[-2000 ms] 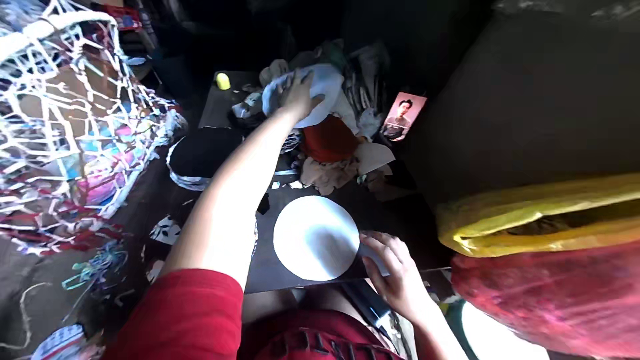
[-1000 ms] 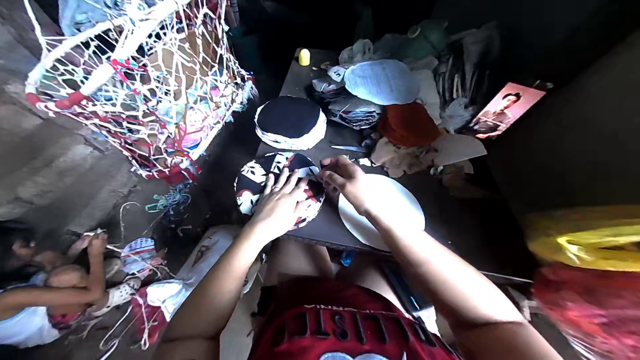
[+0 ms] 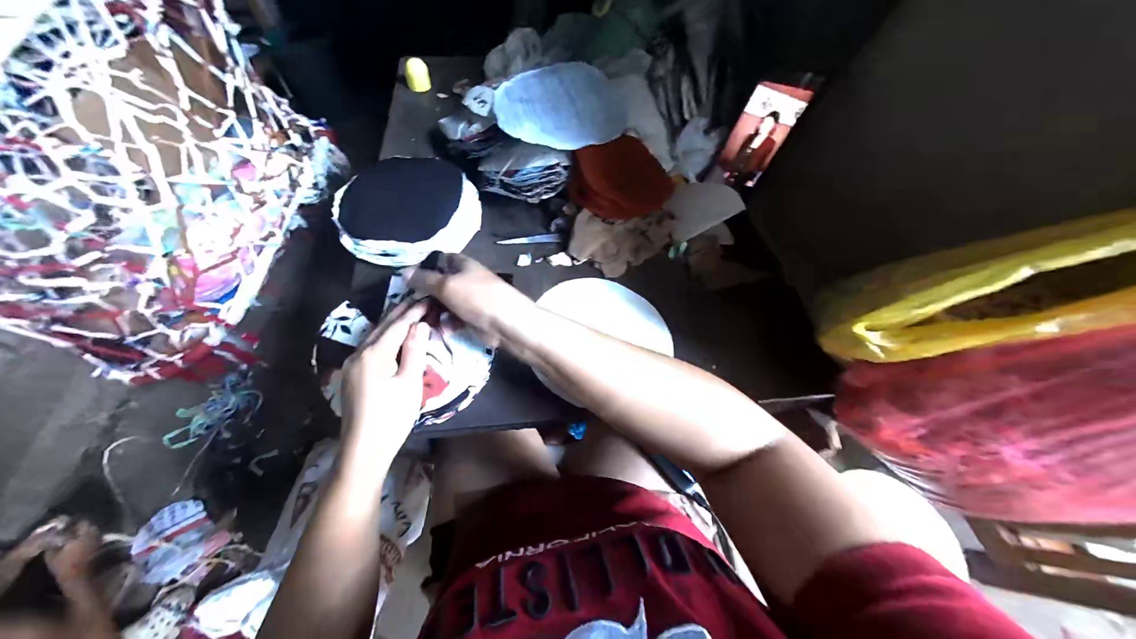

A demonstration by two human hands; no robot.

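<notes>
My left hand (image 3: 386,368) rests on a stack of round patterned cloth pieces (image 3: 457,373) at the near left of the dark table. My right hand (image 3: 457,288) is at the far edge of that stack, its fingertips on a dark bit of the cloth; the fingers partly hide what they pinch. A white disc (image 3: 612,311) lies flat to the right, partly under my right forearm. Beyond my hands stands a round stack with a black top and white sides (image 3: 404,209). A pointed metal blade (image 3: 530,239) lies beside it.
At the table's back are a light blue round cloth (image 3: 561,105), rust-coloured cloth (image 3: 621,177), scraps and a yellow object (image 3: 417,74). A net (image 3: 151,177) holding scraps hangs left. Yellow and red plastic bags (image 3: 994,417) are at right. Another person's hands (image 3: 75,559) show lower left.
My left hand, on the light blue cloth two seconds ago, is at the patterned stack. My right hand has come from the white disc's right side to that stack too.
</notes>
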